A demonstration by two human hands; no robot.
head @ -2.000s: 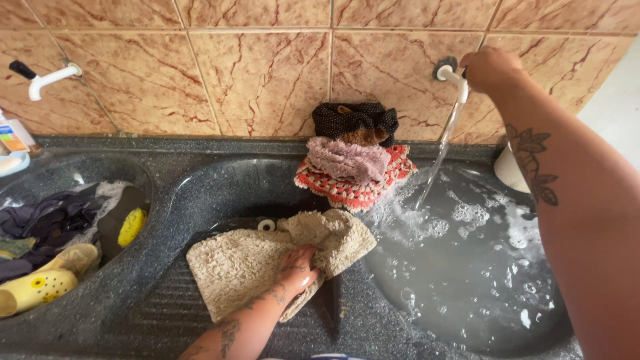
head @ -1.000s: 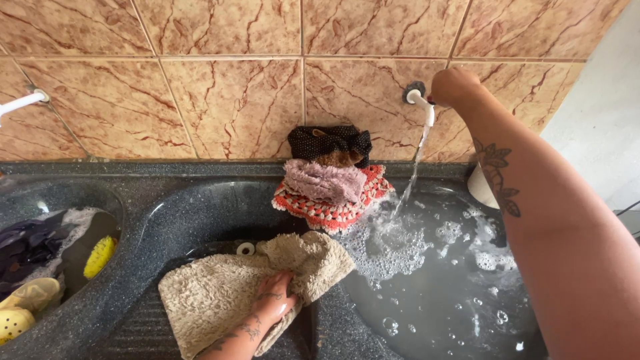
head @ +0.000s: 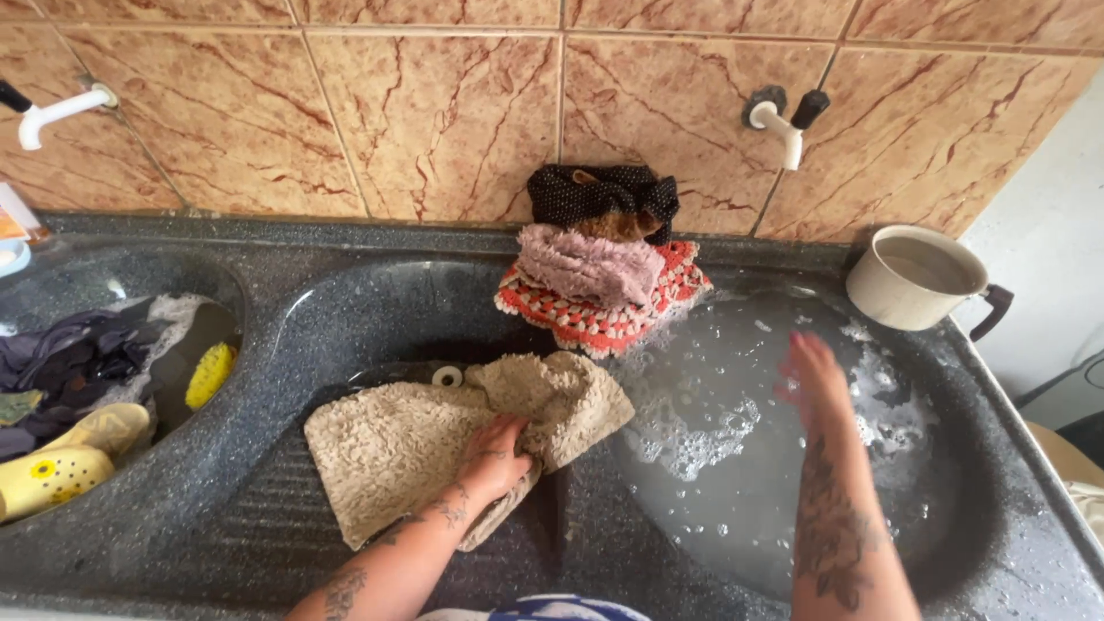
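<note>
My left hand (head: pixel 496 461) grips a folded part of a beige shaggy bath mat (head: pixel 388 440), which lies over the ribbed middle basin and its right divider. My right hand (head: pixel 815 375), slightly blurred, is over the soapy water (head: pixel 733 483) of the right basin and holds nothing. Above that basin, the white tap (head: pixel 780 134) with a black handle has no water running from it. Behind the mat, a mauve fluffy cloth (head: pixel 591 266) rests on a red and white crocheted piece (head: pixel 565 321), with a black dotted cloth (head: pixel 595 194) against the tiles.
A pot with a dark handle (head: pixel 914 280) stands on the back right corner. The left basin holds dark wet clothes (head: pixel 65 362), a yellow brush (head: pixel 211 375) and yellow clogs (head: pixel 65 479). Another white tap (head: pixel 65 116) sticks out of the tiled wall at the left.
My right hand has left the right tap and come down over the basin. The water that ran from the tap has stopped. My left hand stays on the mat.
</note>
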